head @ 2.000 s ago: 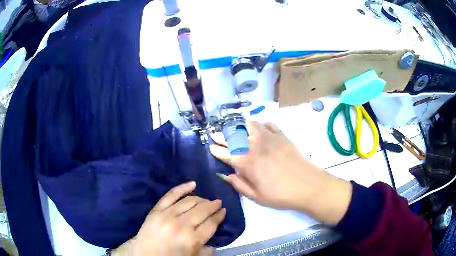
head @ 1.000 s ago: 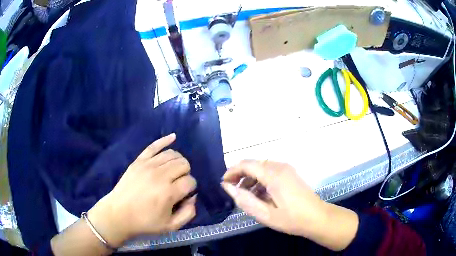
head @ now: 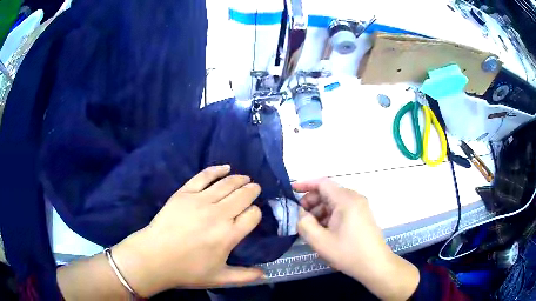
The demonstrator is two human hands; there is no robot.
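A dark navy garment (head: 135,129) covers the left of the machine bed and reaches under the presser foot (head: 257,113). My left hand (head: 200,226) lies palm down on the cloth with its fingers apart, holding nothing. My right hand (head: 347,229) pinches the garment's right edge between thumb and fingers near the table's front. Beside these fingertips the edge is turned open and pale lining (head: 284,216) shows. A narrow folded strip (head: 271,141) runs from the foot down to the right hand. The grey-blue knob (head: 308,109) stands just right of the foot.
Green-and-yellow-handled scissors (head: 434,135) and orange-brown snips (head: 479,161) lie to the right. Cardboard (head: 411,59) and a mint-green block (head: 445,80) are on the machine arm. A ruler tape (head: 405,236) follows the front edge. Dark plaid cloth (head: 517,170) and a white cable are at far right.
My right hand has moved from beside the presser foot to the cloth's lower right edge and now pinches it. The edge is opened, showing pale lining. My left hand remains on the cloth. The view has shifted.
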